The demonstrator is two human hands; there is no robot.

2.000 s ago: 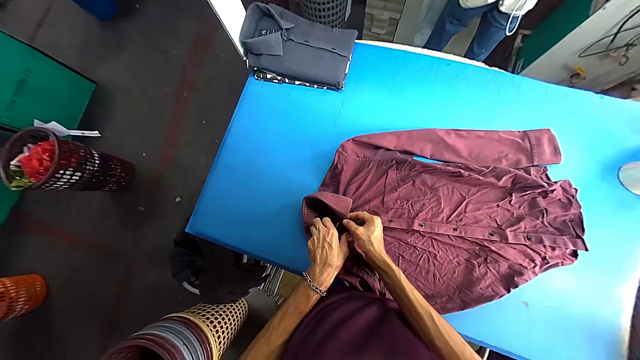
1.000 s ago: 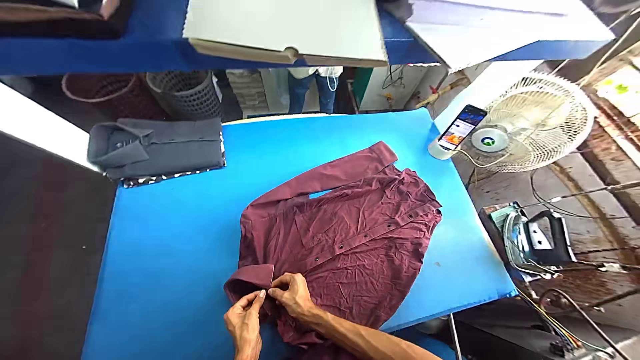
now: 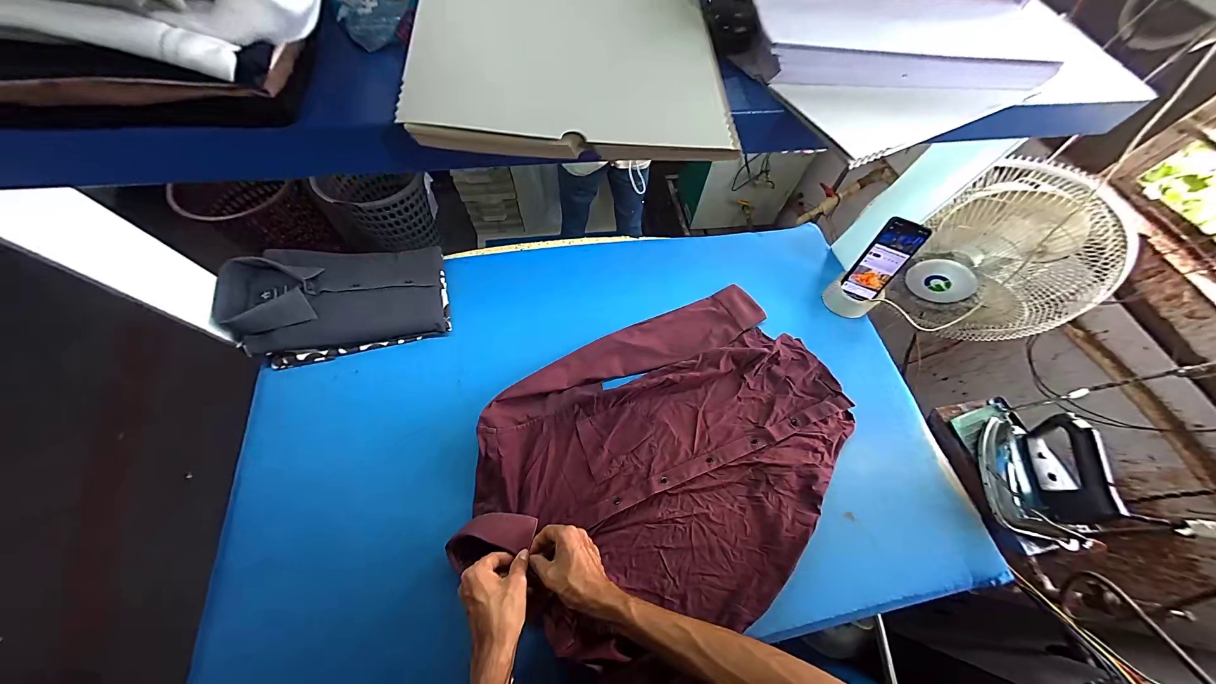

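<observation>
A wrinkled maroon button-up shirt (image 3: 665, 465) lies front side up on the blue-covered table (image 3: 351, 494), one sleeve stretched toward the far right. Its collar (image 3: 499, 534) stands up near the table's near side. My left hand (image 3: 496, 594) pinches the collar's front edge between thumb and fingers. Right beside it, my right hand (image 3: 570, 568) grips the cloth at the collar's opening, fingertips close to the left ones. Whatever lies between the fingertips is too small to make out.
Folded dark grey shirts (image 3: 332, 299) lie at the table's far left corner. A phone (image 3: 885, 258) stands on a holder at the far right, before a fan (image 3: 1026, 252). An iron (image 3: 1054, 465) rests off the right edge. A blue shelf (image 3: 361, 142) overhangs the far side.
The view has swung to the right and brought in the shelf, fan and iron. Both hands stay at the shirt's collar throughout.
</observation>
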